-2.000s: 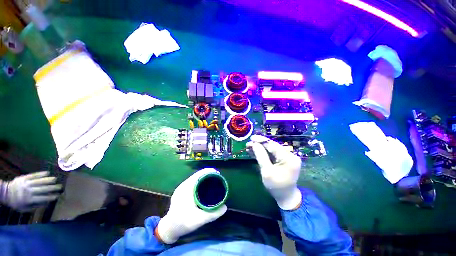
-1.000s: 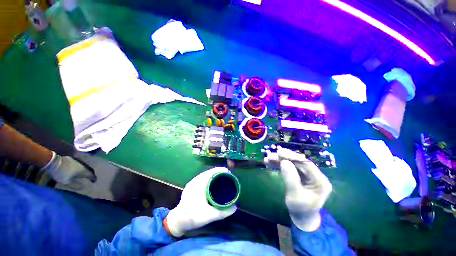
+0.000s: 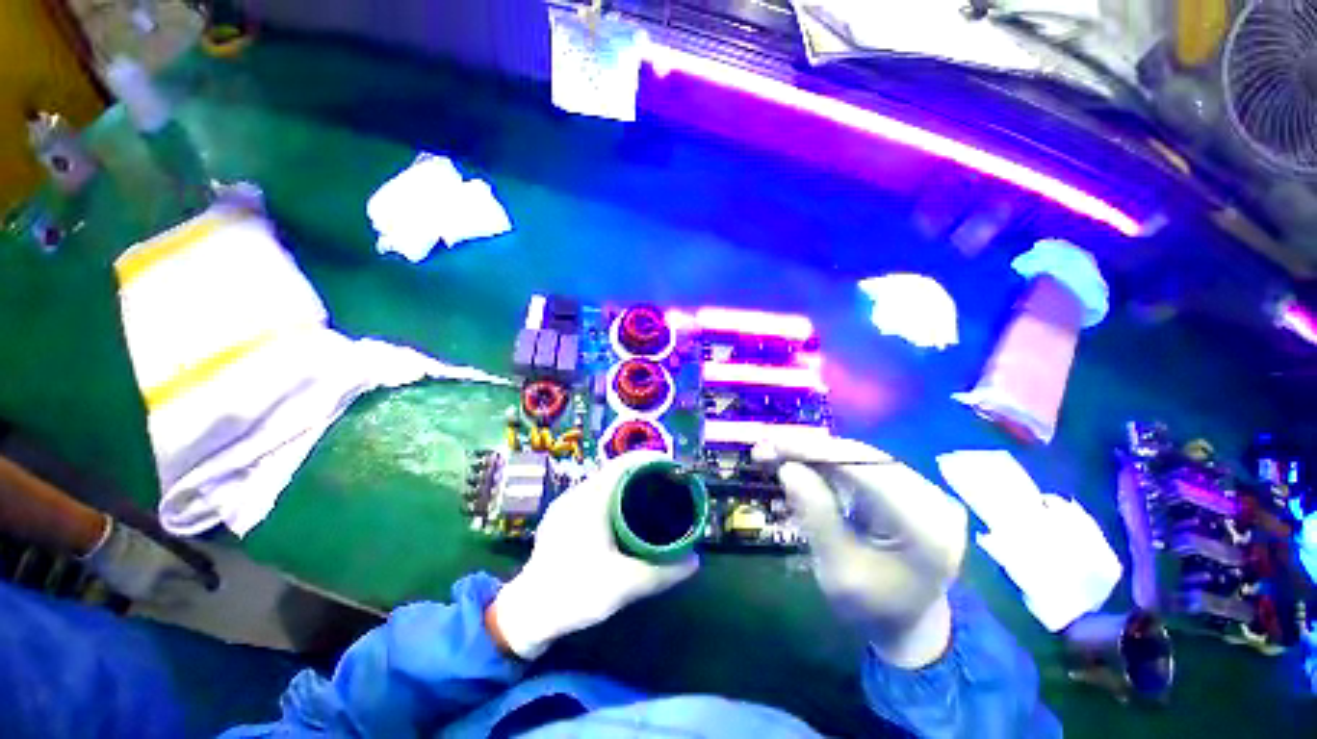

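Observation:
The green circuit board (image 3: 722,531) lies on the bench, with red-copper toroidal inductors (image 3: 640,386) in a row and three glowing pink bars (image 3: 761,374) beside them. My left hand (image 3: 585,566), in a white glove, holds the green-rimmed coating pot (image 3: 660,510) over the board's near edge; its inside is dark. The pot and hand cover part of the board. My right hand (image 3: 884,546), gloved and slightly blurred, is at the board's near right corner with the fingers pinched on a thin brush (image 3: 841,461), mostly hidden in them.
A white cloth (image 3: 231,375) lies left. Crumpled wipes (image 3: 436,207) lie behind and right (image 3: 1043,549). A wrapped pinkish cylinder (image 3: 1028,361), a dark metal cup (image 3: 1145,657) and another board (image 3: 1213,534) are on the right. Another person's gloved hand (image 3: 145,560) is at the left edge.
The view has shifted, so the far side of the bench shows more. The pot has moved forward over the board's near edge. My right hand has lifted and turned, with the brush now showing sideways.

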